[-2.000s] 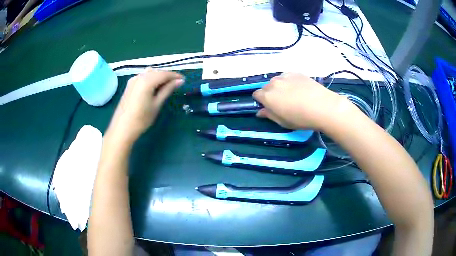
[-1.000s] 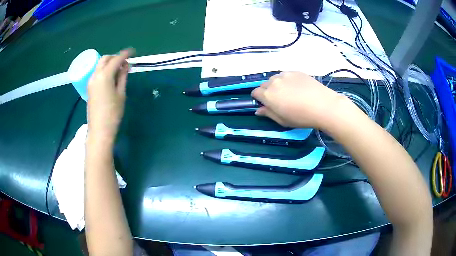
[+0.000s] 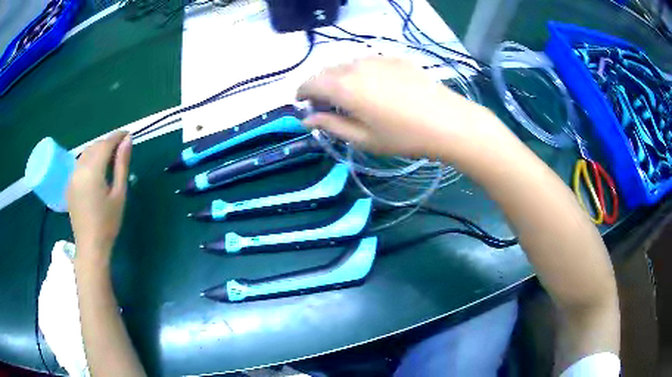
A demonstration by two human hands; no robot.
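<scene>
Five black and light-blue 3D printing pens lie in a row, tips to the left; the nearest pen [image 3: 309, 283] is by the bench's front edge. My right hand [image 3: 368, 107] is over the rear ends of the two farthest pens, thumb and fingertips slightly apart and blurred. A small whitish spot shows between them; whether they grip anything is unclear. Clear filament [image 3: 357, 177] loops from beside the thumb. My left hand [image 3: 96, 184] is beside the pale blue tub [image 3: 50, 173], thumb and finger apart, nothing visible in it.
A black box [image 3: 302, 13] with cords stands on the white board [image 3: 228, 51] at the back. Scissors [image 3: 595, 191] lie beside the blue parts bin [image 3: 589, 96] of pens at right. A white cloth [image 3: 60, 309] lies at left. A grey post [image 3: 490, 29] stands behind the filament coils.
The view has swung right, showing more of the blue bin. My right hand has moved off the second pen's body towards the pens' rear ends. My left hand stays by the tub.
</scene>
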